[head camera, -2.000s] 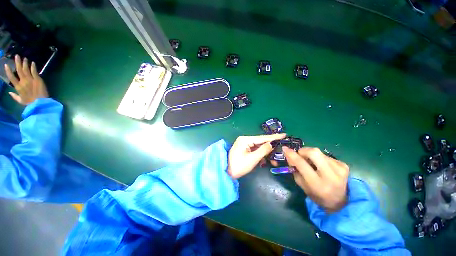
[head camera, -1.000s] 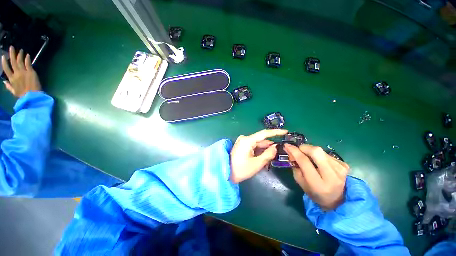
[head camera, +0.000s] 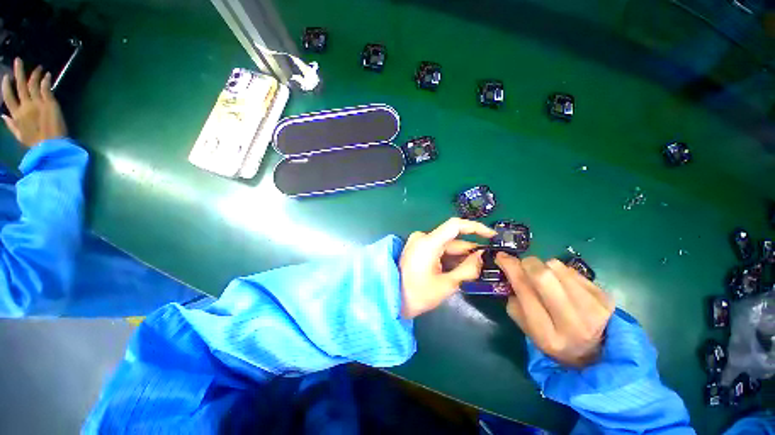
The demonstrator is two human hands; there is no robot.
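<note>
A small black electronic unit (head camera: 491, 270) is held between both hands above the green bench. My left hand (head camera: 438, 265) grips its left side with thumb and fingers. My right hand (head camera: 559, 307) has its fingertips on the unit's right side. A flat purple shiny strip (head camera: 486, 289) shows just below the unit, between the hands; whether it is a tool held by the right hand cannot be told. Another unit (head camera: 512, 236) lies just beyond the fingertips, and one more (head camera: 476, 201) lies farther back. The fingers partly hide the held unit.
An open oblong case (head camera: 340, 170), a patterned smartphone (head camera: 234, 127) and a metal post (head camera: 255, 38) stand left. Units (head camera: 428, 76) form a row at the back. More units surround a clear bag (head camera: 752, 327) at right. Pale specks (head camera: 635, 199) lie nearby. Another person's hand (head camera: 32, 106) is far left.
The view has shifted, so the bench things sit slightly differently in the picture. Both hands stay together on the unit. The purple strip, sticking out by the right fingers earlier, now lies under the unit.
</note>
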